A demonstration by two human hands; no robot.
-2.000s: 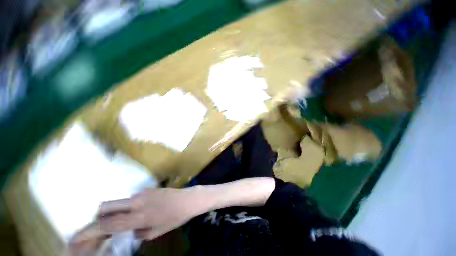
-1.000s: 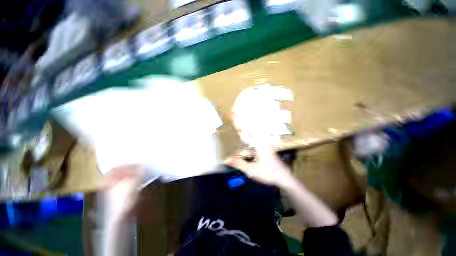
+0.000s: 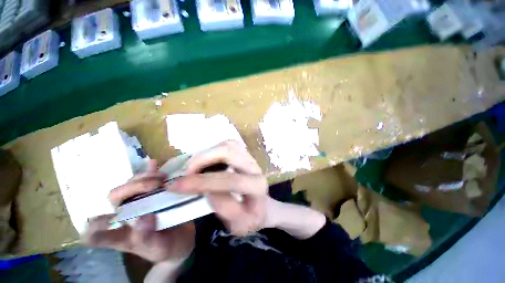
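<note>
My left hand (image 3: pixel 141 235) is closed around a white carton (image 3: pixel 183 214) with a dark band, held tilted over the bench's front edge. My right hand (image 3: pixel 235 188) is on the upper side of the same carton, its fingers at the carton's opening; whether it holds a paper there is hidden. The flat carton stack (image 3: pixel 88 171) lies to the left, partly behind my left hand. The white leaflet pile (image 3: pixel 194 131) lies just beyond my hands. The pile of small cards (image 3: pixel 290 135) lies to the right.
The cardboard-covered bench (image 3: pixel 365 94) runs across. Beyond it, the green belt (image 3: pixel 221 58) carries a row of trays (image 3: pixel 95 33) and open cartons (image 3: pixel 371 21) at right. A brown scrap carton (image 3: pixel 437 171) and torn cardboard (image 3: pixel 401 221) lie at lower right. Nested clear trays (image 3: pixel 91 268) are at lower left.
One second ago my left hand was at a large blurred white sheet or stack and my right hand near the small cards. Now both hands are together on one carton.
</note>
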